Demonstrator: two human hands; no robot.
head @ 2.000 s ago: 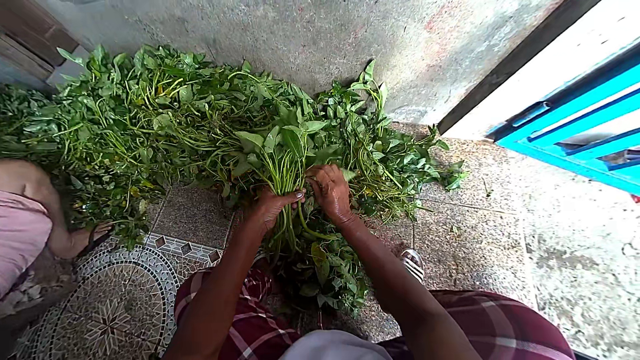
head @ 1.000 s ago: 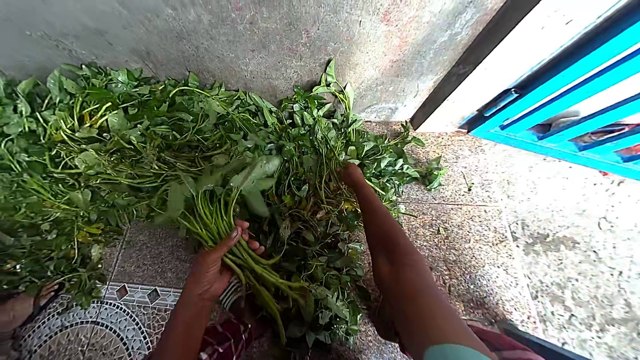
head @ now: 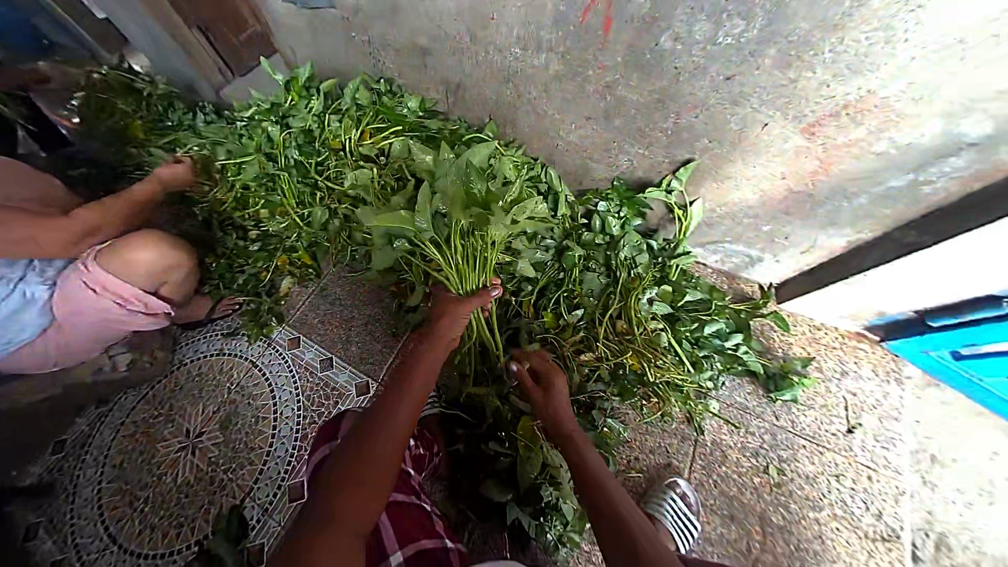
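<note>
My left hand (head: 461,307) grips a bunch of leafy green stems (head: 468,256) around its lower part, with the broad leaves fanned out above the fist. Just right of the stem ends, my right hand (head: 539,382) has its thumb and fingers drawn together; whether a stem is between them is too small to tell. A long heap of cut leafy greens (head: 622,291) lies behind and on both sides of my hands. More leaves lie on the floor below them, between my legs.
A co-worker's hand (head: 177,173) touches the heap at left, beside a bent knee in pink cloth (head: 102,315). A concrete wall (head: 535,79) stands behind the heap. A patterned tile floor (head: 189,441) is at lower left, a blue metal gate (head: 961,354) at right, and a striped sandal (head: 676,512) near my right arm.
My right hand has come away from the heap to the stem ends below my left hand. The bunch in my left hand now points leaves up. The view has swung left.
</note>
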